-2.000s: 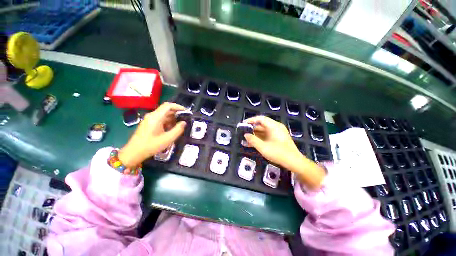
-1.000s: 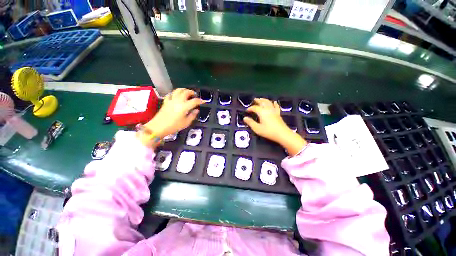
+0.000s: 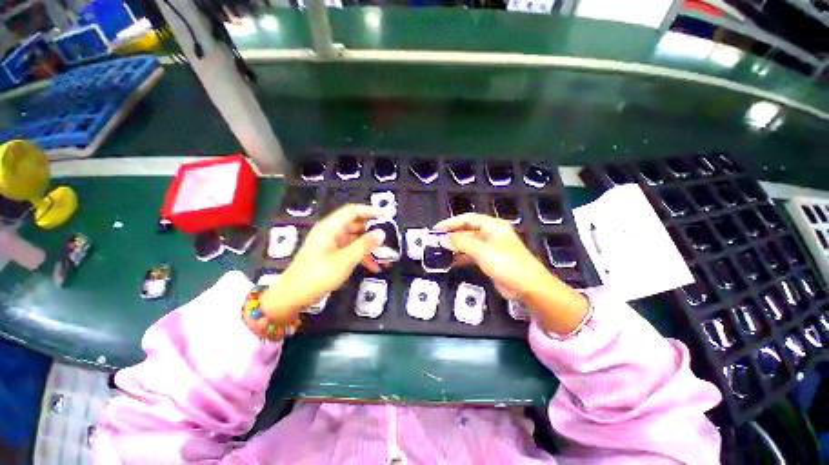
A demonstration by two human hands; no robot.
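Note:
My left hand (image 3: 334,252) holds a smartwatch (image 3: 386,242) between thumb and fingers, its dark display facing up. My right hand (image 3: 495,252) holds a second smartwatch (image 3: 437,257) close beside it, also dark face up. Both are held above the black foam tray (image 3: 400,320). In the tray, the back rows hold mostly dark-faced watches. The front row holds watches with pale case backs (image 3: 424,298) up. Some pockets lie hidden under my hands.
A red box (image 3: 244,194) stands at left, with two dark watches and a loose unit (image 3: 156,281) near it. A yellow fan (image 3: 54,205) is far left. A paper note (image 3: 636,245) lies between the tray and a second foam tray (image 3: 691,320). A blue tray (image 3: 77,104) is at upper left.
My hands were at the tray's rear pockets a second ago. They are now nearer to me and close together, each with a watch held up. The view has shifted slightly.

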